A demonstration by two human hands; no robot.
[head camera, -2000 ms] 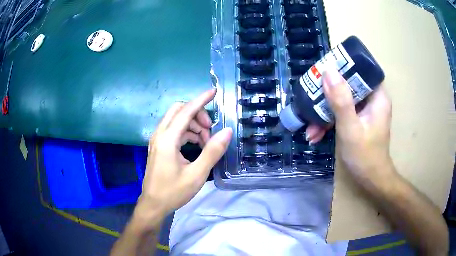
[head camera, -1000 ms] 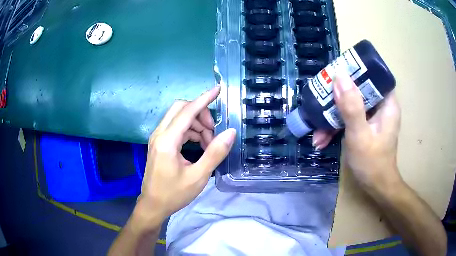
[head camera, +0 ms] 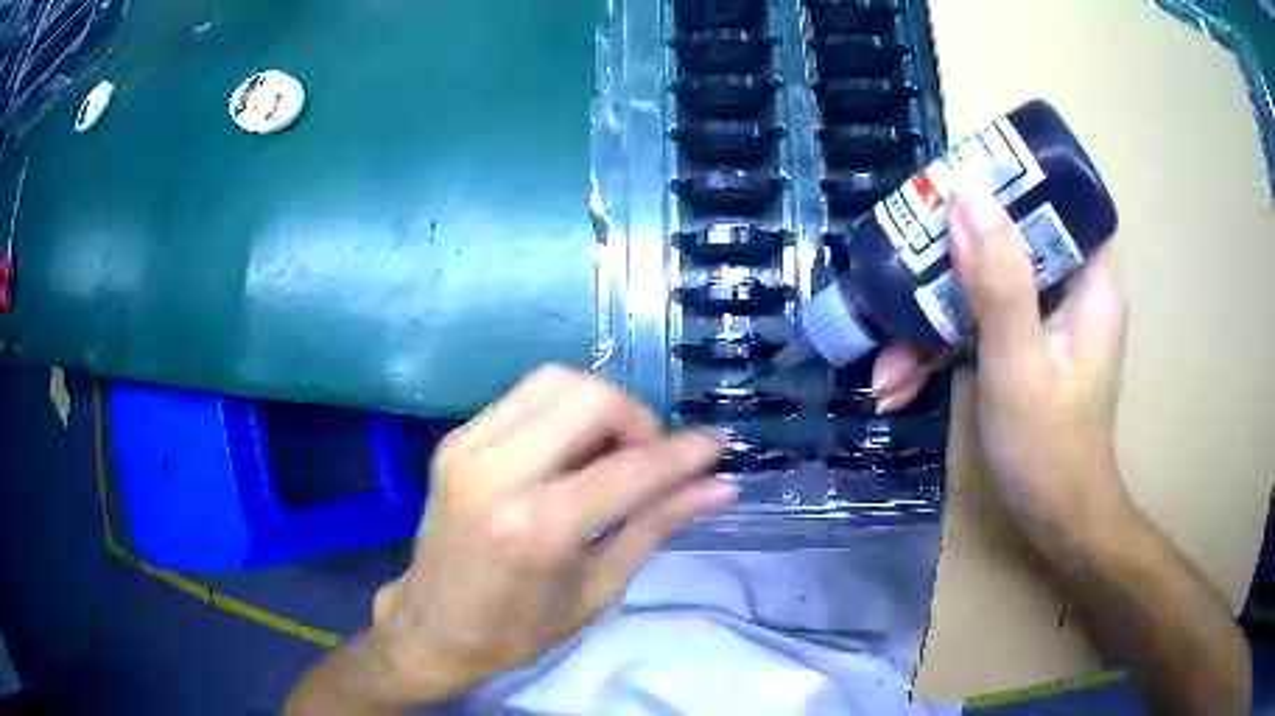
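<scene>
My right hand (head camera: 1028,336) holds a black glue bottle (head camera: 1077,175) with a white label and a red-orange patch. The bottle is tilted, its pale grey-blue collar (head camera: 839,325) down to the left and its narrow tip over the left column of parts. Black round parts (head camera: 727,182) stand on edge in two columns of a clear tray (head camera: 636,280). My left hand (head camera: 545,518) is blurred, its fingers loosely bent over the tray's near left corner, with nothing visible in them. Tip contact with a part cannot be told.
Tan cardboard (head camera: 1161,420) lies right of the tray. Two white discs (head camera: 266,102) lie on the green mat (head camera: 420,210) at left. A blue plastic stool or crate (head camera: 182,476) stands below the bench edge. Light clothing (head camera: 755,616) shows below the tray.
My left hand has left the tray's left edge and moved right and down over its near corner. The bottle stays in my right hand, shifted slightly right since the earliest frame.
</scene>
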